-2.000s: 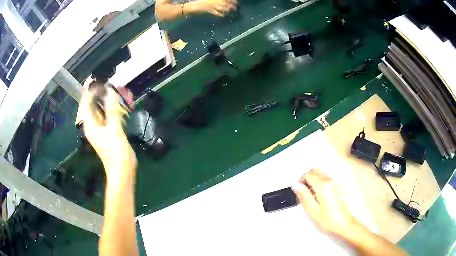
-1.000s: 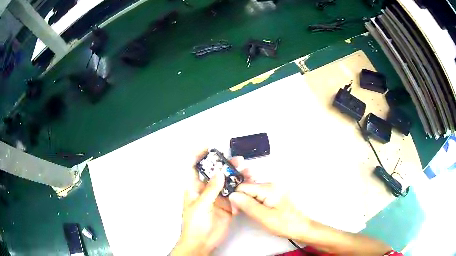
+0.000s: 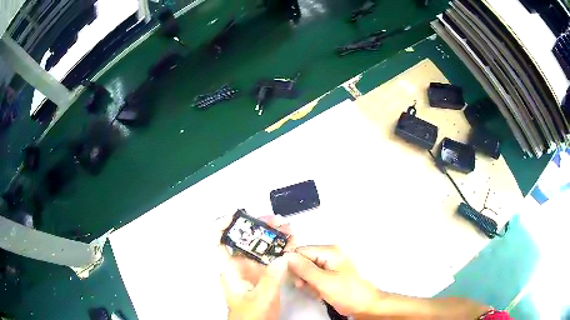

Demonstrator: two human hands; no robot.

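An open black adapter housing (image 3: pixel 255 237) with a circuit board inside lies tilted in my left hand (image 3: pixel 253 284), board side up. My right hand (image 3: pixel 331 275) pinches at the housing's right end, where the cord leaves it; the exact grip is partly hidden by the fingers. A dark piece of cord shows under my right hand. A flat black housing cover (image 3: pixel 295 198) lies on the white sheet just beyond the housing, touched by neither hand.
The white sheet (image 3: pixel 187 206) meets a brown board (image 3: pixel 400 87) holding black shells (image 3: pixel 457 155), an adapter (image 3: pixel 416 129) and a coiled cord bundle (image 3: pixel 478 219). Stacked boards (image 3: pixel 500 75) stand at right. The green conveyor (image 3: pixel 206 137) carries scattered parts. A grey post (image 3: pixel 50 247) is at left.
My left hand has come from the conveyor at left to the sheet with the open housing. My right hand has left the cover and joined it. The view has shifted.
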